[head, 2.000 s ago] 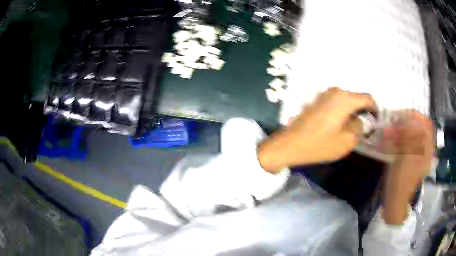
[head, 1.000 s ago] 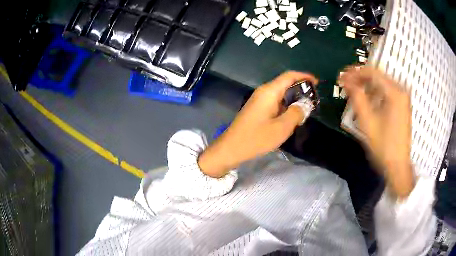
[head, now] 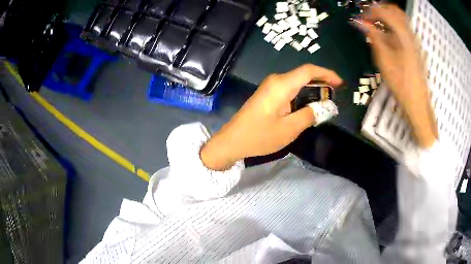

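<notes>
My left hand [head: 263, 113] holds a small black unit housing [head: 309, 97] between thumb and fingers, above the bench's front edge. Its inside shows a copper-coloured strip. My thumb wears a white covering. My right hand [head: 400, 62] is blurred and reaches over the parts at the back right; its fingertips are at the shiny metal parts [head: 379, 25]. Whether they pinch one cannot be told. Cream-white pads [head: 289, 27] lie in a loose pile on the dark green mat, and a smaller group of pads [head: 364, 90] lies beside the white tray.
The white parts tray [head: 448, 67] with rows of slots stands at the right, partly behind my right forearm. A glossy black blister tray [head: 175, 33] lies at the back left. Blue plastic crates [head: 183, 95] are below the bench. A yellow line [head: 82, 129] crosses the grey floor.
My right hand has moved up and away from beside the white tray to the metal parts. My left hand still holds the housing, now a little further right in view.
</notes>
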